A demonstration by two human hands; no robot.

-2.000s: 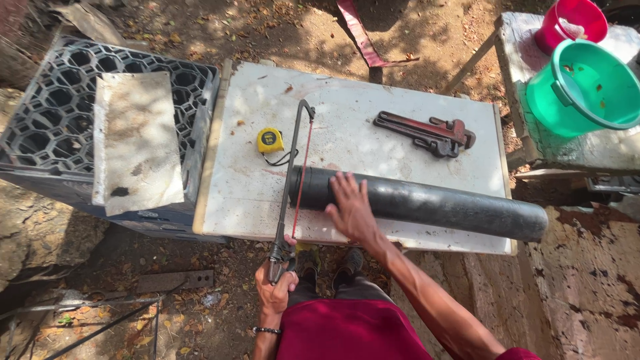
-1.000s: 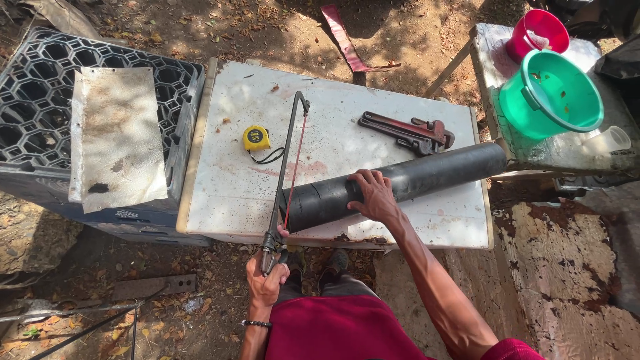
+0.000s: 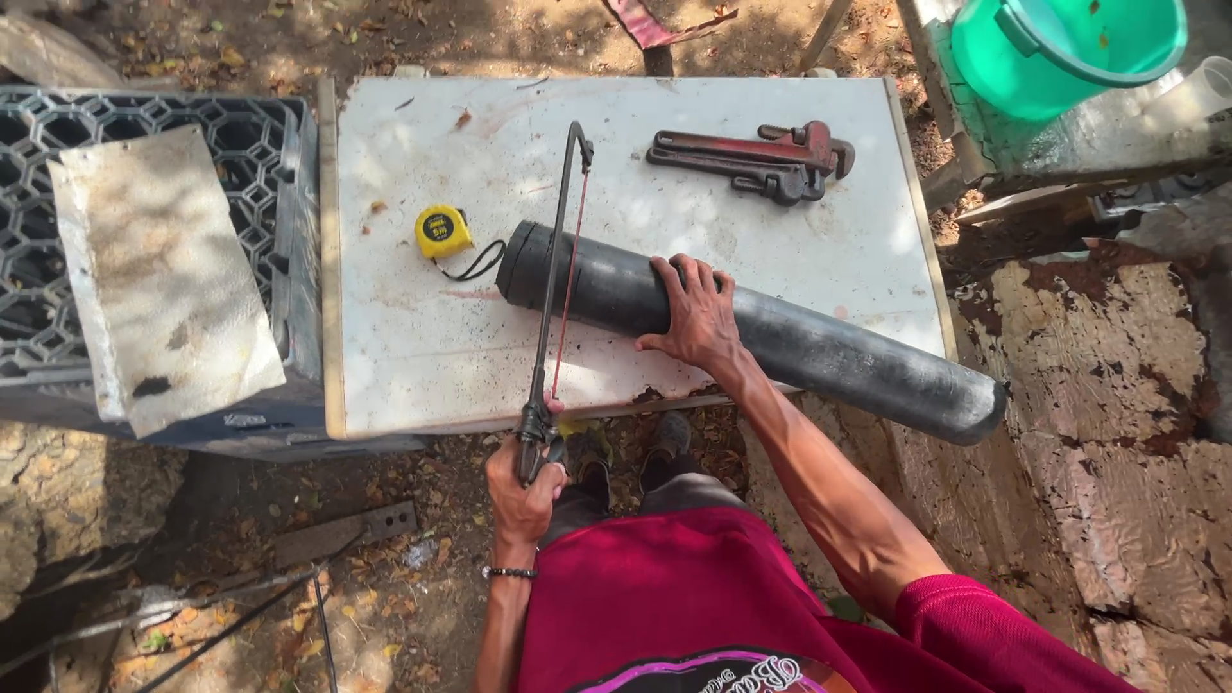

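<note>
A black plastic pipe [image 3: 808, 346] lies slanted over the white tabletop [image 3: 414, 337], its right end jutting past the front edge. My right hand [image 3: 695, 313] rests on top of the pipe around its middle, fingers spread. My left hand [image 3: 525, 486] is closed around the handle of a hacksaw [image 3: 547, 318]. The saw's frame and red blade cross the pipe near its left end; whether the blade touches it I cannot tell. Grooves or lines ring that end. A yellow tape measure [image 3: 443, 231] with a black strap sits left of the pipe. Behind the pipe are red pipe wrenches [image 3: 756, 162].
At left stands a dark plastic crate [image 3: 300, 241] with a stained white sheet [image 3: 164, 279] on it. A green bucket [image 3: 1020, 67] and a clear cup [image 3: 1198, 91] are on a side table at upper right. Rusty metal sheeting [image 3: 1088, 385] lies at right; metal rods are at lower left.
The pipe has turned on the table: its right end now points toward the front right, where one second ago it pointed to the back right. The hacksaw still crosses near its left end.
</note>
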